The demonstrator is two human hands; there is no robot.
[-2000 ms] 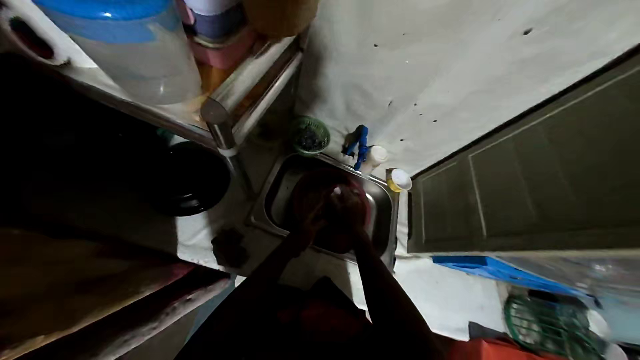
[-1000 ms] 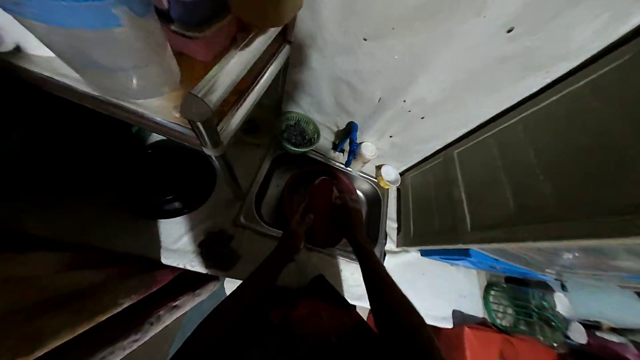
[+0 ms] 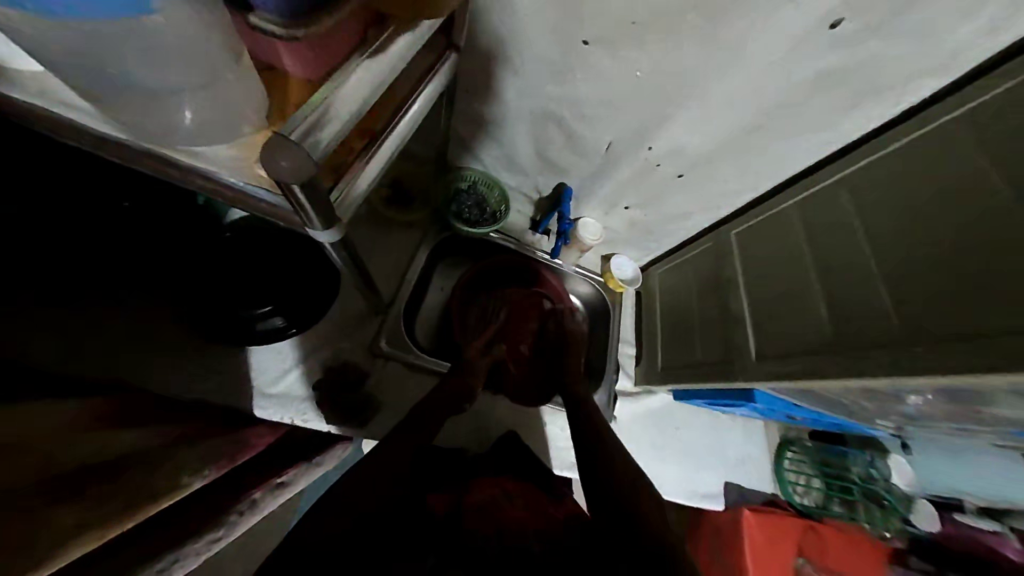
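Note:
In the head view, both hands are inside a stainless steel sink (image 3: 436, 280), in deep shadow. A dark red round basin (image 3: 480, 280) sits in the sink, with a second reddish rounded vessel (image 3: 528, 344) tilted over it between the hands. My left hand (image 3: 478, 356) lies along the vessel's left side, fingers spread. My right hand (image 3: 570, 336) is at its right side, the fingers hard to make out. Behind the sink stands a blue faucet (image 3: 562, 220).
A green basket (image 3: 480, 200), a white-lidded container (image 3: 590, 231) and a yellow-and-white tub (image 3: 622, 273) stand behind the sink. A metal rack post (image 3: 308, 192) rises at left beside a black basin (image 3: 276, 296). A cabinet (image 3: 840, 264) borders the right, and a green rack (image 3: 832, 480) stands lower right.
Two seconds ago the hands were close together over the basin. They have since moved apart, and the reddish vessel now shows larger between them, tilted toward the sink's front edge.

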